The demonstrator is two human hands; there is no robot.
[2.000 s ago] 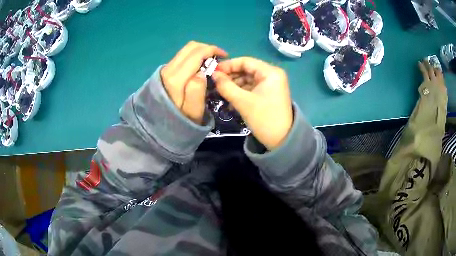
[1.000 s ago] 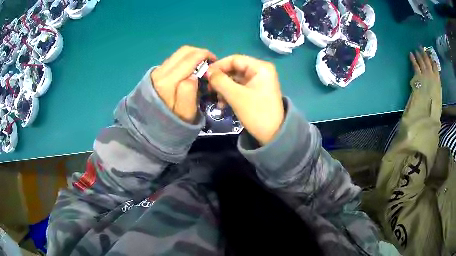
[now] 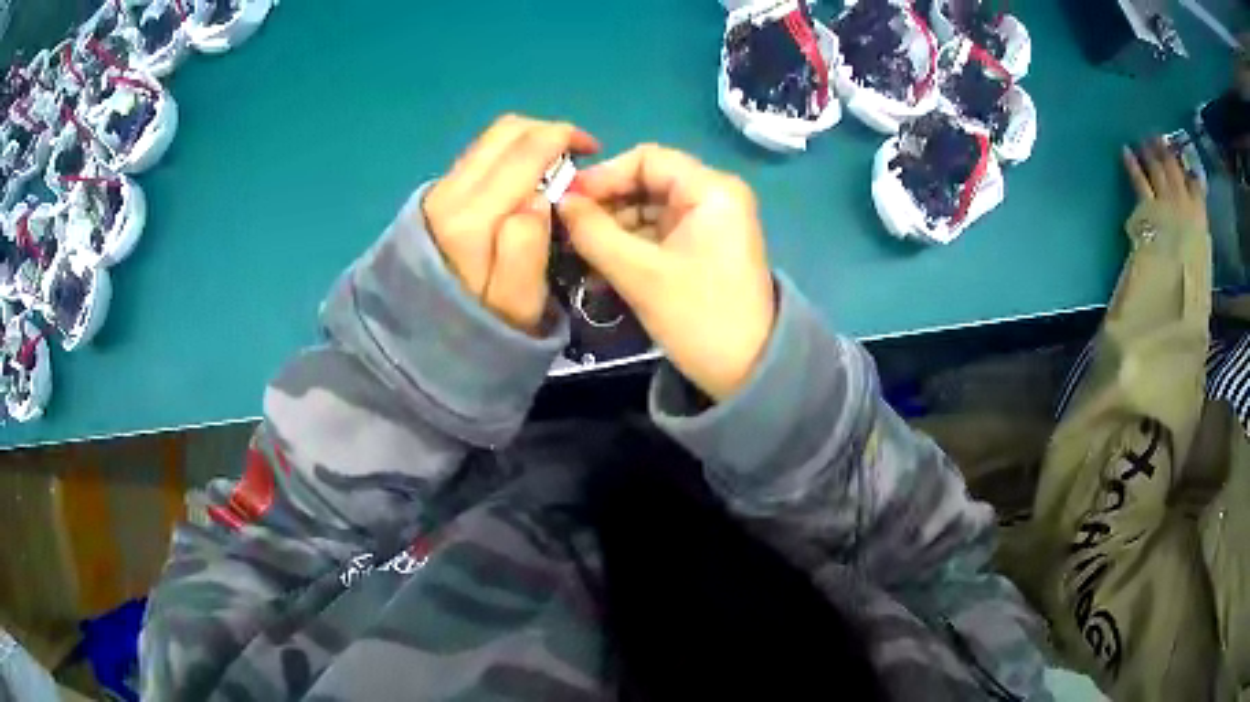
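My left hand (image 3: 496, 220) is closed around a small white part (image 3: 558, 180), probably a connector or socket, at its fingertips. My right hand (image 3: 672, 254) pinches something small at the right side of that white part, with a bit of red showing between the fingertips. Both hands' fingertips meet over the bench. Below them, between my wrists, a dark circuit board or unit (image 3: 598, 305) with a curved light mark shows at the bench's front edge. My fingers hide most of what they hold.
White housings with dark boards and red wires stand in a group at the left (image 3: 133, 121) and another at the upper right (image 3: 938, 176). The green bench (image 3: 370, 82) has a pale front edge. A neighbouring person's hand (image 3: 1165, 185) and tan sleeve are at the right, below a dark box (image 3: 1127, 30).
The view has shifted slightly. My hands stay together at the white part with only small finger movements. The neighbouring person's hand is a little changed in pose.
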